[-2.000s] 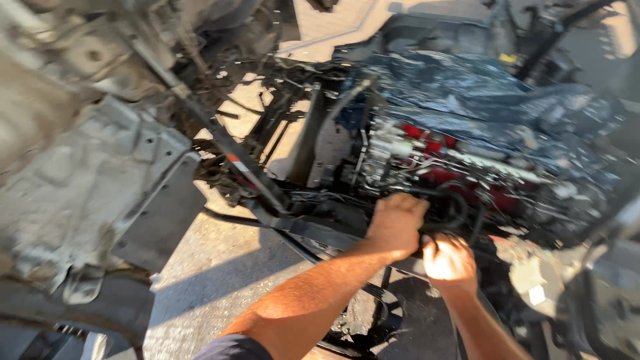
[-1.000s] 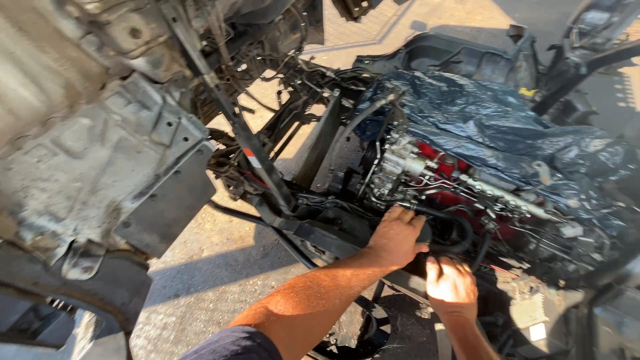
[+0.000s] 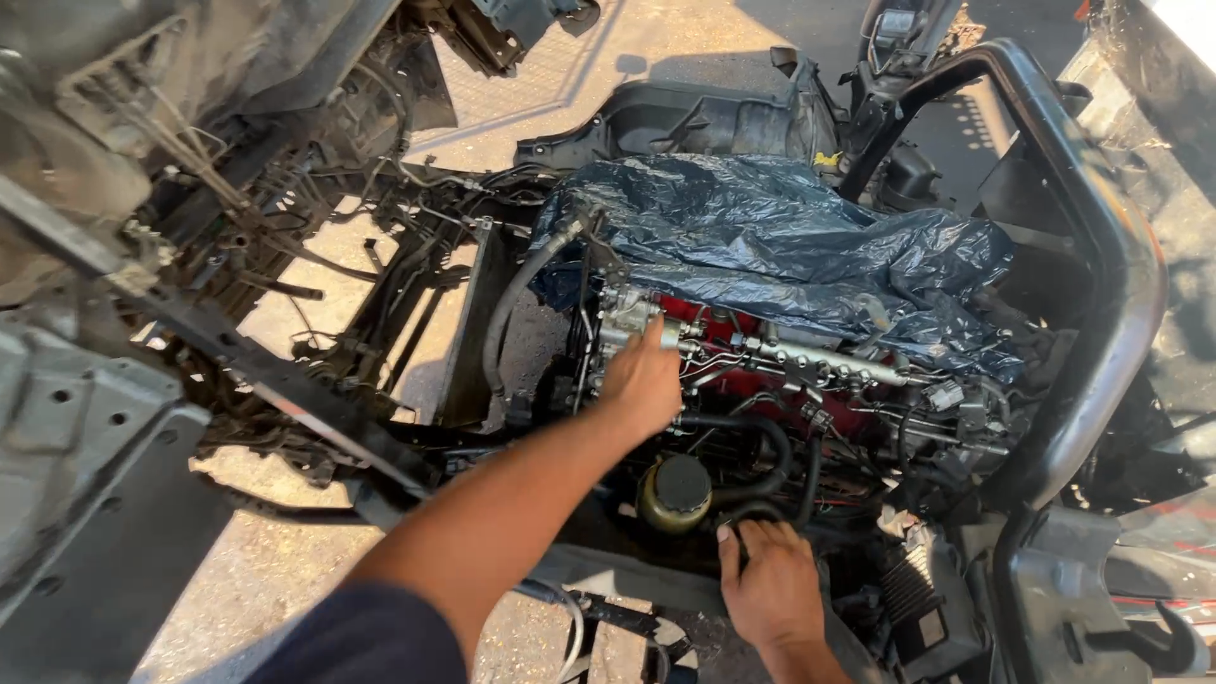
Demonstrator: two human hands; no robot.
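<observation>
My left hand (image 3: pixel 644 380) reaches over the red engine block (image 3: pixel 736 385), its fingertips at the metal fuel pump housing (image 3: pixel 629 318); whether it grips anything there is hidden. Below it sits a yellowish fluid reservoir with a black cap (image 3: pixel 683 484). To the right of that reservoir my right hand (image 3: pixel 774 579) rests with its fingertips by a black rubber hose (image 3: pixel 750 511), its thumb apart from the fingers. A metal fuel rail (image 3: pixel 836 364) with thin steel pipes runs along the engine. Dark plastic sheeting (image 3: pixel 760 237) covers the engine's far part.
A thick black tubular bar (image 3: pixel 1121 275) arches at the right. On the left are a long metal strut (image 3: pixel 237 366), a raised sheet-metal panel (image 3: pixel 85 408) and the open vehicle frame (image 3: pixel 465 323) with hoses and lines. A finned box (image 3: pixel 917 589) sits at the lower right.
My left hand has moved from beside the reservoir up to the fuel pump housing. My right hand stays low near the reservoir. The view has shifted, bringing the black tubular bar into fuller sight.
</observation>
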